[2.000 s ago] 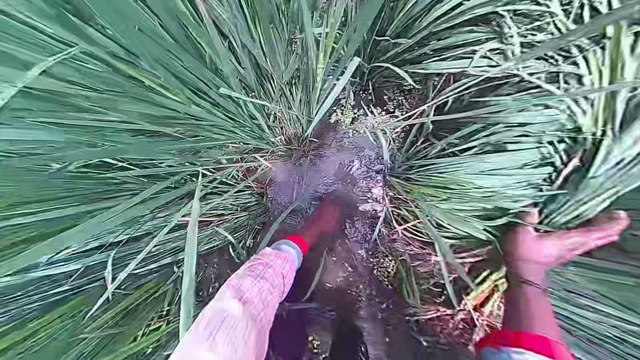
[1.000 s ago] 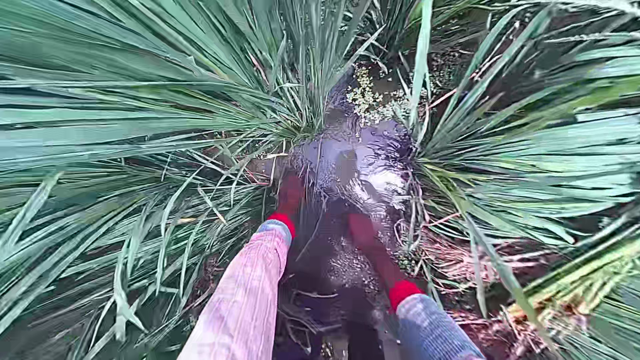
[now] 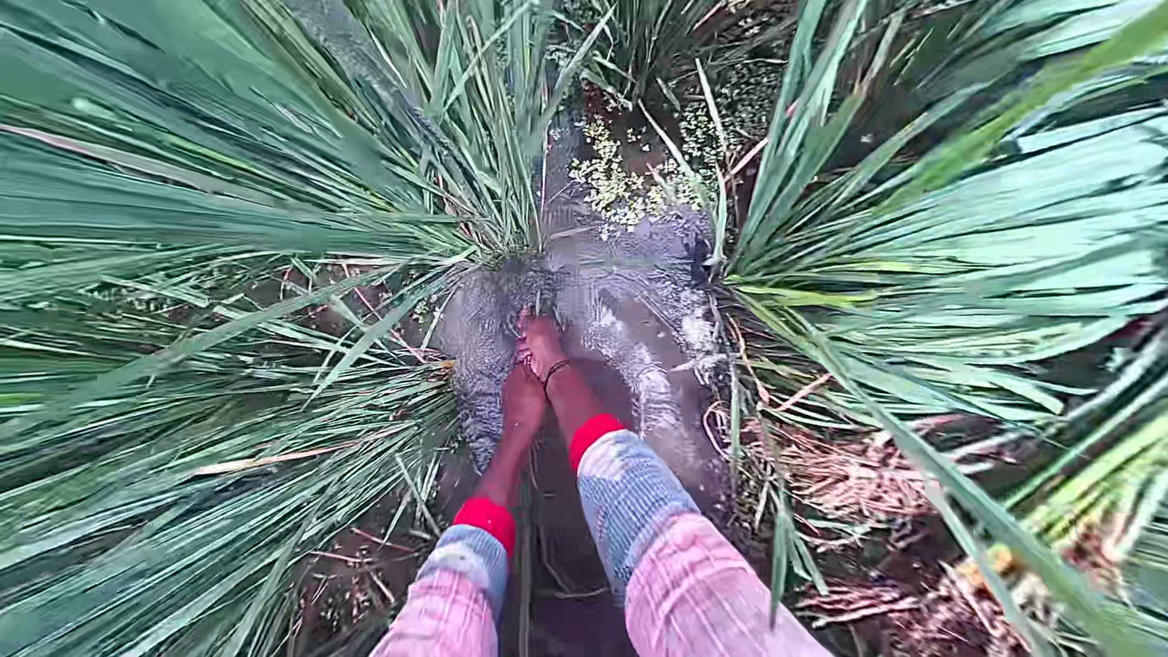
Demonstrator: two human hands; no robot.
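Muddy, rippled water (image 3: 639, 319) fills the channel between clumps of long green leaves. My left hand (image 3: 524, 397) is low over the water at the centre, its fingers hidden beside and under the other hand. Touching it, my right hand (image 3: 540, 342) reaches forward with its fingers curled at the water's surface, a thin dark band around the wrist. Whether either hand grips something cannot be made out. The base of the left leaf clump (image 3: 502, 237) stands just beyond the fingers. Both sleeves are pink and blue with red cuffs.
Another leafy clump (image 3: 757, 274) leans out to the right. Small pale floating plants (image 3: 625, 182) lie on the water ahead. Dry brown stalks and roots (image 3: 867, 474) are heaped at the lower right, and long leaves (image 3: 228, 401) spread over the left side.
My right hand was out at the far right two seconds ago, then came to the central water. Now both hands are together there, where one second ago they were apart.
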